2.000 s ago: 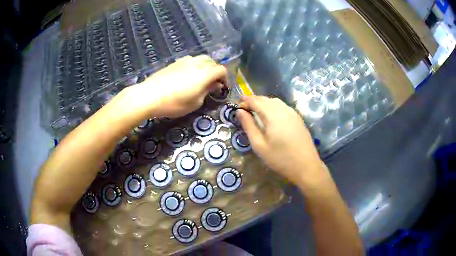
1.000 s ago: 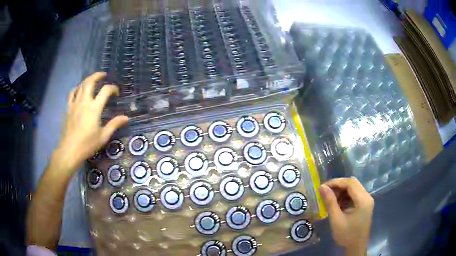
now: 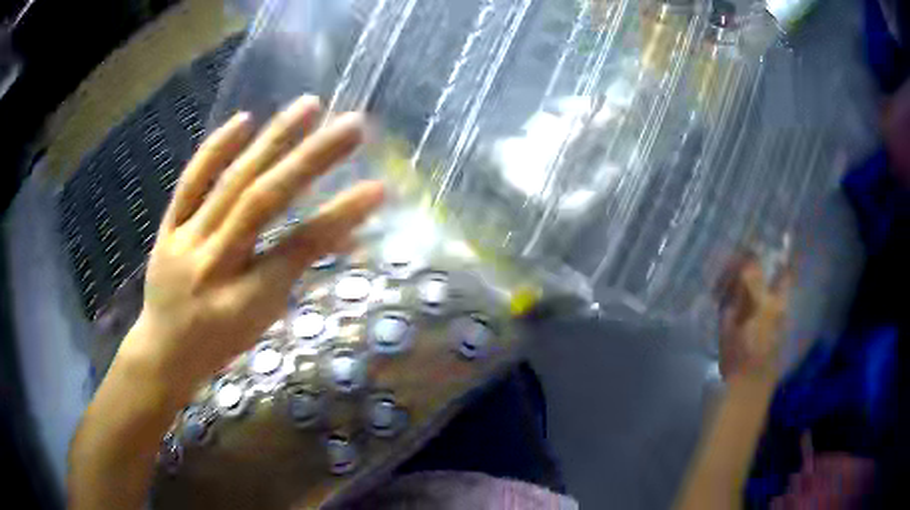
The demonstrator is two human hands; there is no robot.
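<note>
A large clear channelled tray [image 3: 619, 149], blurred, spans the upper middle and right; no dark parts can be made out in it. My right hand [image 3: 753, 314] is at its lower right edge and appears to grip it; the fingers are blurred. My left hand [image 3: 249, 219] is open, fingers spread, above the upper left part of the pocket tray; whether it touches any tray is unclear. The pocket tray [image 3: 269, 460] holds rows of round ringed parts [image 3: 389, 331] and looks brown. My left hand hides some of its pockets.
A slotted tray with rows of dark parts [image 3: 130, 189] lies at the left, beyond the pocket tray. A tan cardboard edge [image 3: 130, 85] shows behind it. Grey floor [image 3: 624, 398] shows at lower middle right. Blue shapes and a pink patch are at the right edge.
The view has swung to the right. A clear channelled tray now covers the area where the bumpy tray stack showed. My right hand has moved up to its edge; my left hand has moved inward, fingers spread.
</note>
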